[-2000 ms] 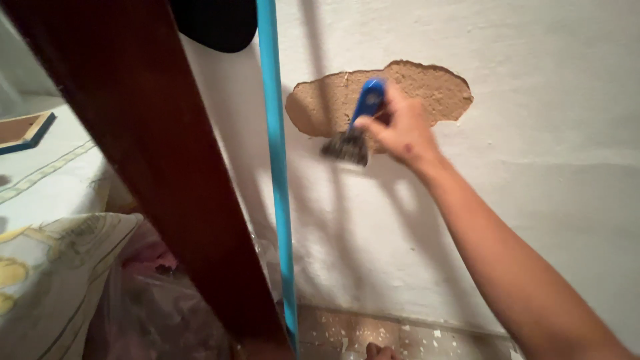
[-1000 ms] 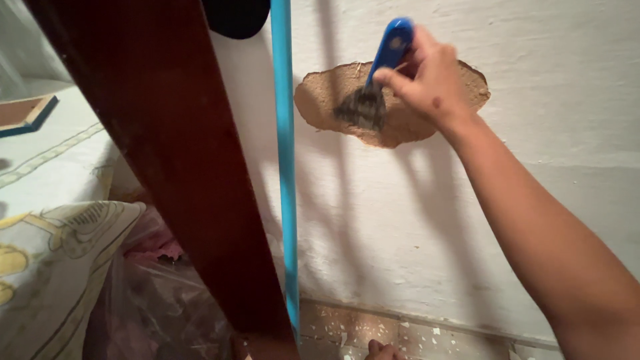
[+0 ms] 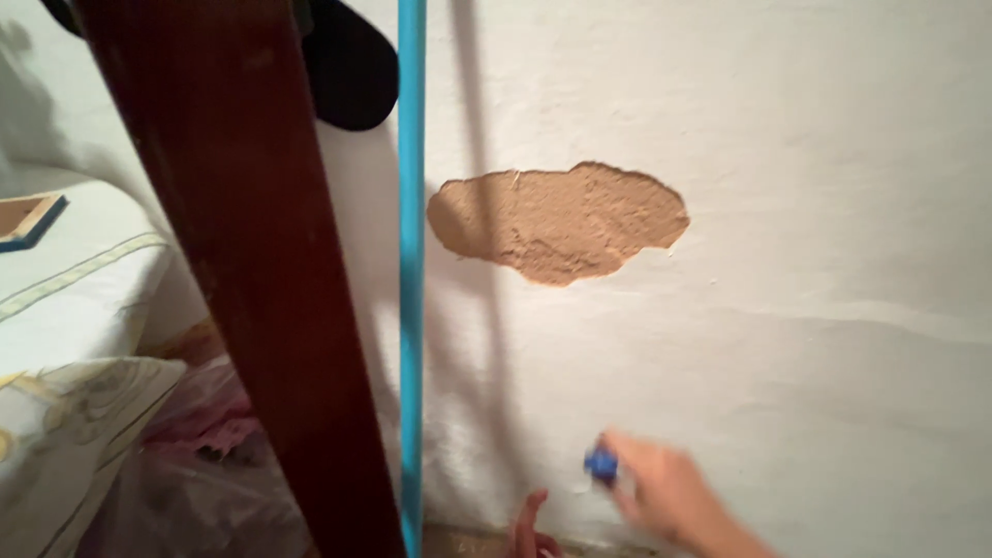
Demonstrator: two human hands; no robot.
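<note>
My right hand [image 3: 666, 488], blurred, is low in front of the white wall [image 3: 814, 372], closed on the blue handle of a brush [image 3: 601, 463]; the bristles do not show in this frame. Part of my left hand [image 3: 531, 527] shows at the bottom edge, one finger pointing up, the rest cut off by the frame, so whether it holds anything is unclear. Above both hands, the wall has a ragged patch of exposed brown plaster [image 3: 566, 221] with broken edges of the white coating around it.
A dark red wooden post [image 3: 256, 263] slants down at the left, beside an upright turquoise pole [image 3: 411, 279]. A black rounded object [image 3: 353, 70] is behind them. Farther left are a white cloth-covered surface [image 3: 77, 287], a patterned cushion [image 3: 70, 434] and a clear plastic bag [image 3: 194, 496].
My right hand has moved down with the brush, away from the brown patch, which is now uncovered. A finger of my left hand now points up at the bottom edge.
</note>
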